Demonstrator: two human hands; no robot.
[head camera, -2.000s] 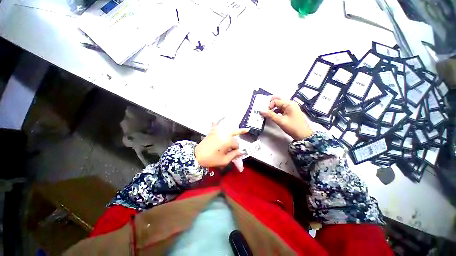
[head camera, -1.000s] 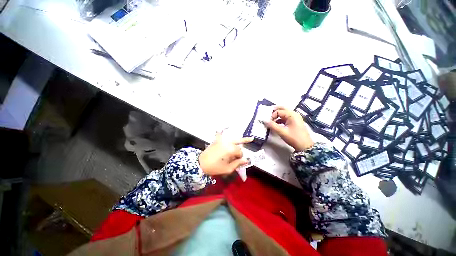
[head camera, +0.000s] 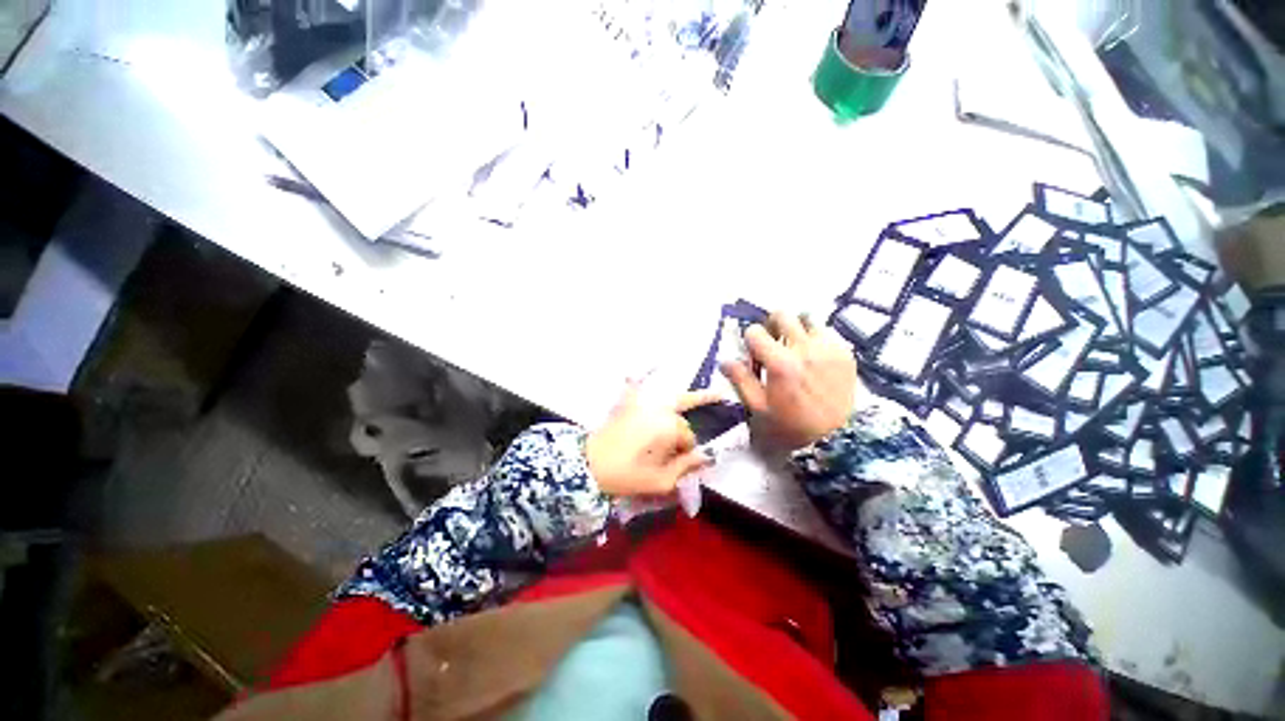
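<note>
A black-bordered tag with a white label (head camera: 724, 347) lies on the table in front of me, over other dark tags, partly covered by my fingers. My right hand (head camera: 798, 378) rests over its right side with bent, spread fingers, gripping nothing visible. My left hand (head camera: 648, 442) is at its lower left, the index finger reaching to its lower end. The other left fingers are curled on a limp whitish-pink label sheet (head camera: 689, 493) at the table edge. The tag's lower part is mostly hidden.
A large loose pile of labelled tags (head camera: 1006, 299) lies at the right, with a grey disc (head camera: 1085, 547) below it. A green tape roll (head camera: 855, 88) holds a phone (head camera: 884, 26) at the back. White papers (head camera: 378, 158) and dark cords lie upper left.
My right hand has moved left and down, from the label's right edge to cover more of the tag. My left hand has stayed at the tag's lower end. The view has shifted, showing more phone.
</note>
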